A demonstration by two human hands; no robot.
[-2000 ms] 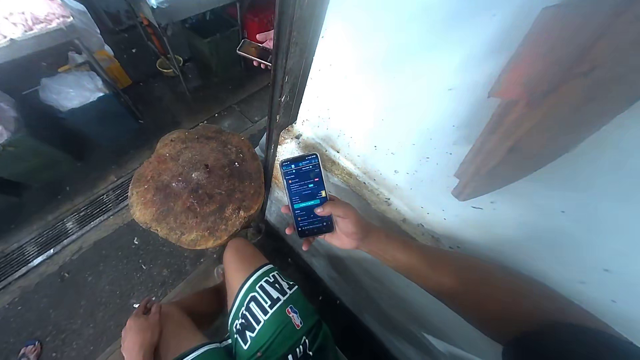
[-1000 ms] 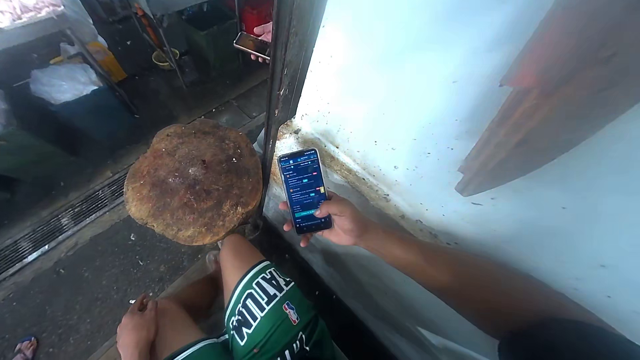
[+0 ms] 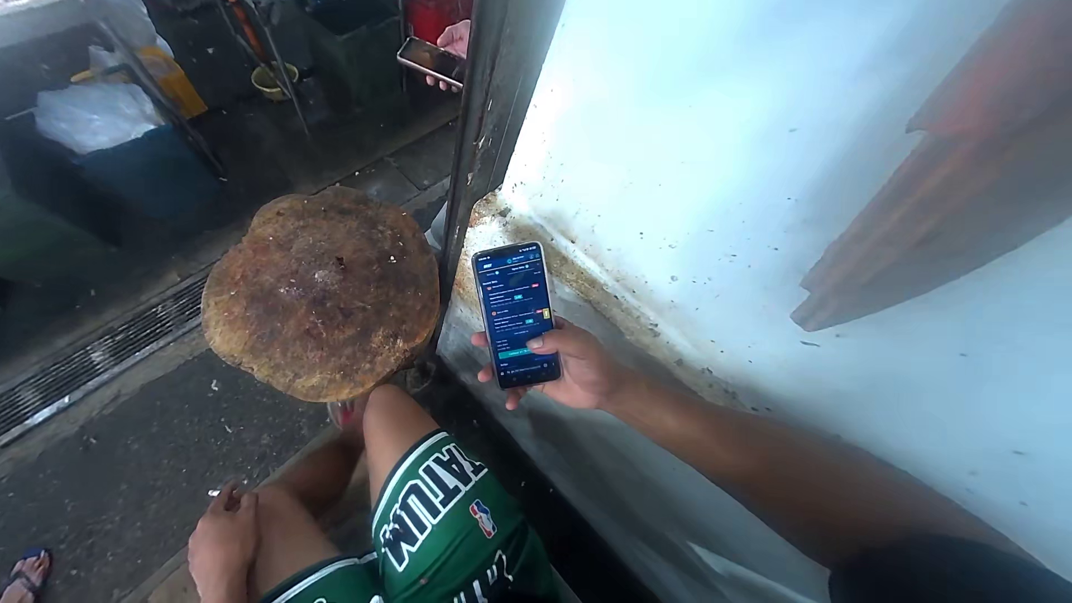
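Note:
A smartphone (image 3: 512, 314) with a lit dark-blue screen bearing writing is held upright in my right hand (image 3: 574, 360), its thumb over the lower part of the screen. My left hand (image 3: 224, 540) rests on my left knee, holding nothing that I can see; its fingers are partly hidden. Green shorts (image 3: 456, 519) with lettering cover my thighs. Just beyond my knees stands a round, worn wooden chopping block (image 3: 322, 293), its top brown and stained.
A white wall (image 3: 712, 167) rises at the right, edged by a dark metal post (image 3: 481, 126). Another person's hand (image 3: 455, 39) holds a phone (image 3: 431, 60) behind the post. A floor drain grate (image 3: 105, 356), a plastic bag (image 3: 99, 115) on a bin and a sandalled foot (image 3: 32, 572) are at left.
My right thumb has moved slightly over the phone, and the content on its screen has shifted. My left hand stays on the knee.

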